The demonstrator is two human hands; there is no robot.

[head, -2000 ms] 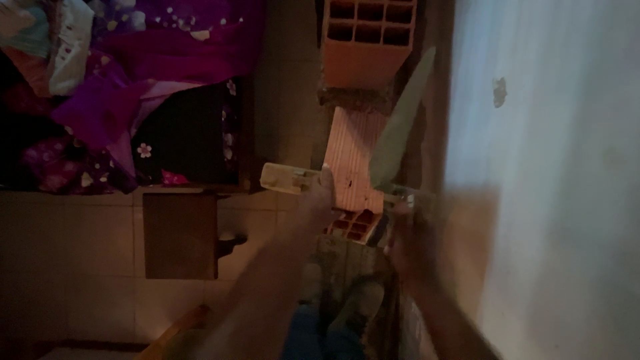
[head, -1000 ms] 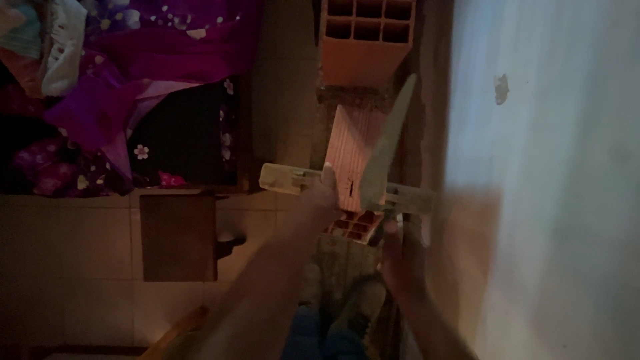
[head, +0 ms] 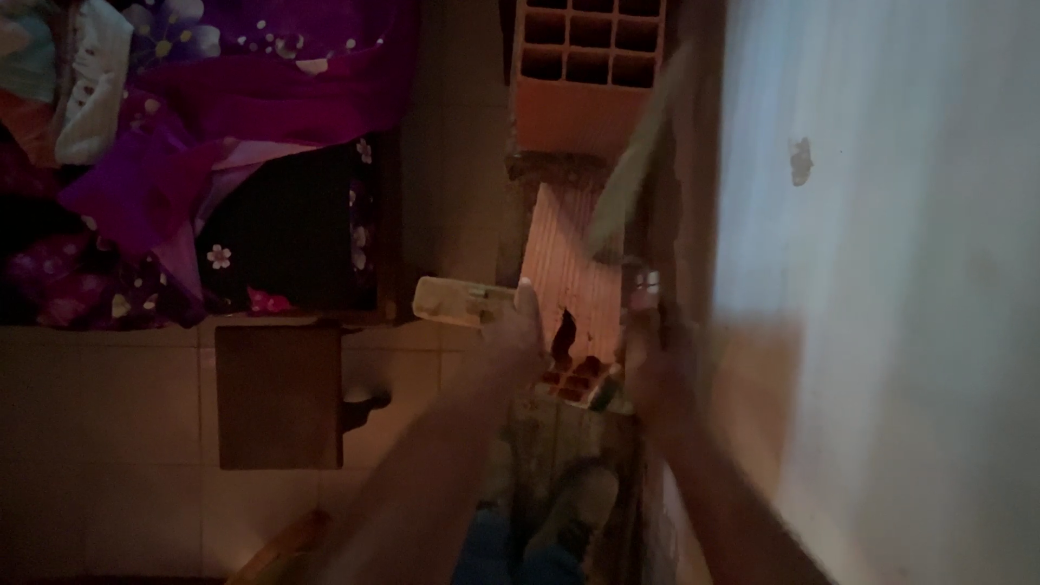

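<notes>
A ribbed hollow clay brick (head: 573,252), its cellular end toward me, lies between my hands. My left hand (head: 516,329) is at its left edge, thumb up, beside a pale yellowish bar (head: 455,301) that looks like a spirit level. Whether that hand grips the brick or the bar cannot be told. The bar's middle is hidden; a bright patch shows right of the brick. My right hand (head: 650,349) is closed round the handle of a trowel (head: 638,171), whose blurred blade points up over the brick's right side. A dark smear marks the brick's lower face.
Another hollow clay brick (head: 581,114) stands beyond, with rough mortar (head: 561,166) at its near edge. A pale wall (head: 877,244) runs along the right. Purple floral cloth (head: 276,97) and a brown wooden stool or box (head: 279,398) are at left. My shoes show below on a board-like surface (head: 569,443).
The trowel blade swings between the frames; it stood more upright a second ago and now leans further right, blurred. My left hand stays by the brick's left edge.
</notes>
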